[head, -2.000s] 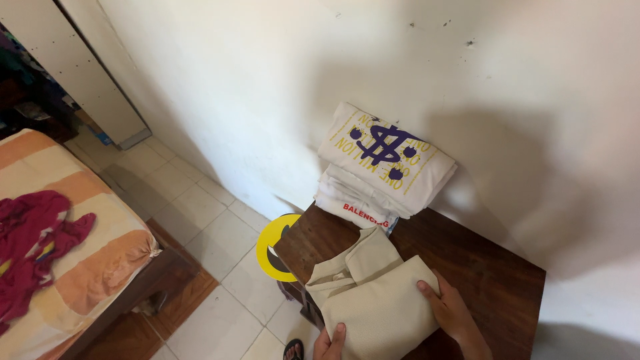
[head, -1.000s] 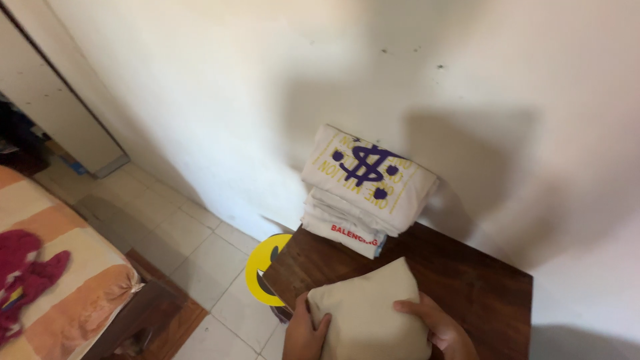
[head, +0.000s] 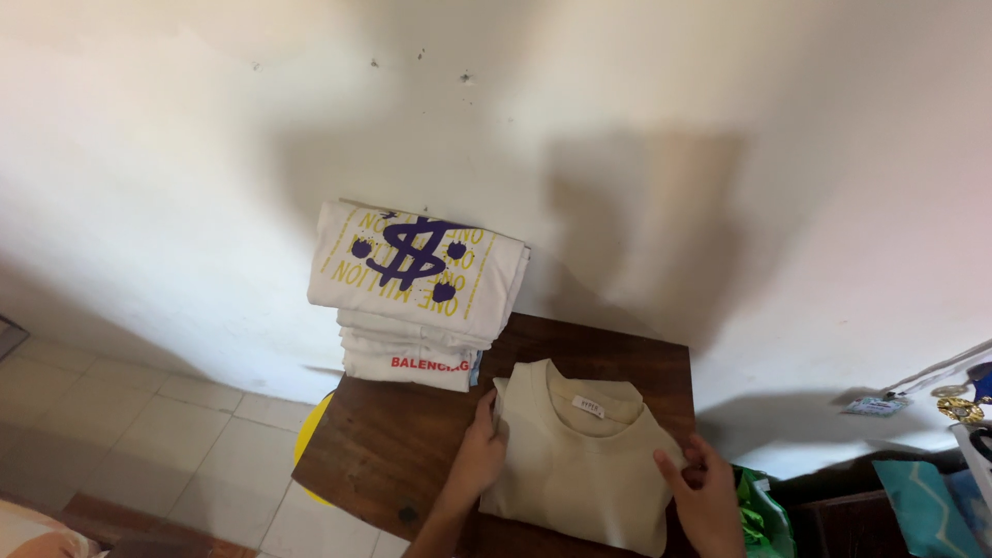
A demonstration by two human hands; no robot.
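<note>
A folded beige shirt (head: 577, 473) lies collar up on a dark wooden table (head: 387, 434), its neck label showing. My left hand (head: 482, 449) is at the shirt's left edge, fingers against the cloth. At the right edge is my right hand (head: 701, 488), thumb over the fabric and fingers bent; whether it pinches the cloth is unclear. Behind and to the left stands a stack of folded white shirts (head: 418, 322), the top one printed with a purple dollar sign and yellow lettering, a lower one with red lettering.
The wall (head: 620, 232) rises directly behind the table. A round yellow object (head: 312, 438) shows past the table's left edge, above the tiled floor (head: 225, 457). To the right are a green plastic bag (head: 763, 515), a teal item (head: 926, 504) and hanging medals (head: 959, 409).
The beige shirt now shows its collar and lies between my hands, where one second ago a plain side faced up. My hands are farther apart. The view has swung right.
</note>
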